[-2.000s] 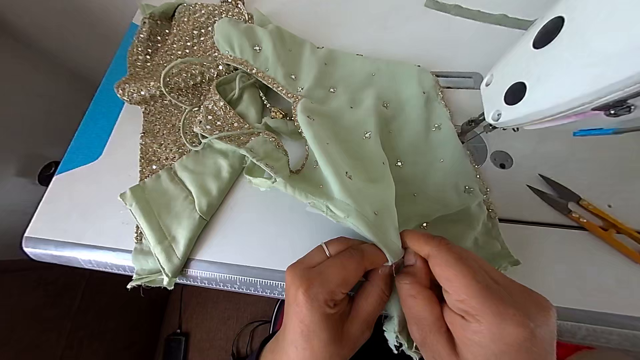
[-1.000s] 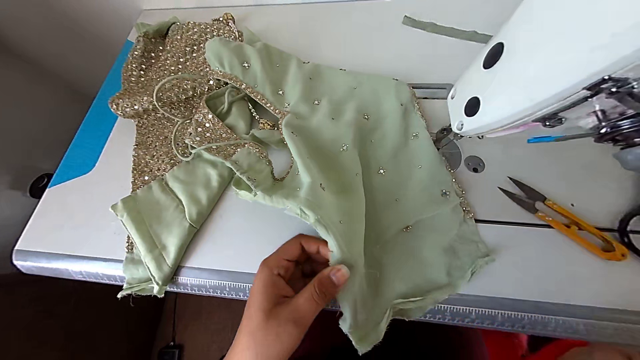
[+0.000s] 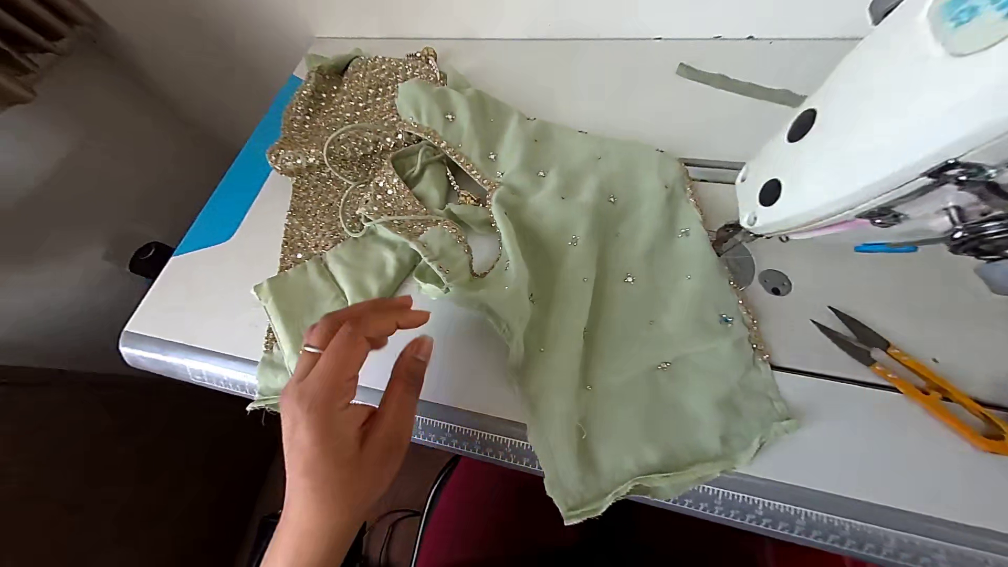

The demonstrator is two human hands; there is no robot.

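A pale green garment (image 3: 622, 299) with small beaded motifs lies spread over the front of the sewing table, its lower end hanging past the ruled edge. Gold sequined fabric (image 3: 315, 189) joins it at the left, with thin green cords and a beaded neckline opening. My left hand (image 3: 354, 386), a ring on one finger, hovers above the table edge beside the folded green sleeve (image 3: 339, 276), fingers apart and holding nothing. The right hand is out of view.
The white sewing machine head (image 3: 858, 126) stands at the right, its needle area beside the garment's beaded edge. Orange-handled thread snips (image 3: 921, 378) lie at the right. A green fabric strip (image 3: 740, 85) lies at the back. The ruled metal edge (image 3: 480, 441) borders the table.
Both hands pinched the garment's edge two seconds ago; one second ago only my left hand held it. That hand has let go and moved left. The green panel now lies flatter.
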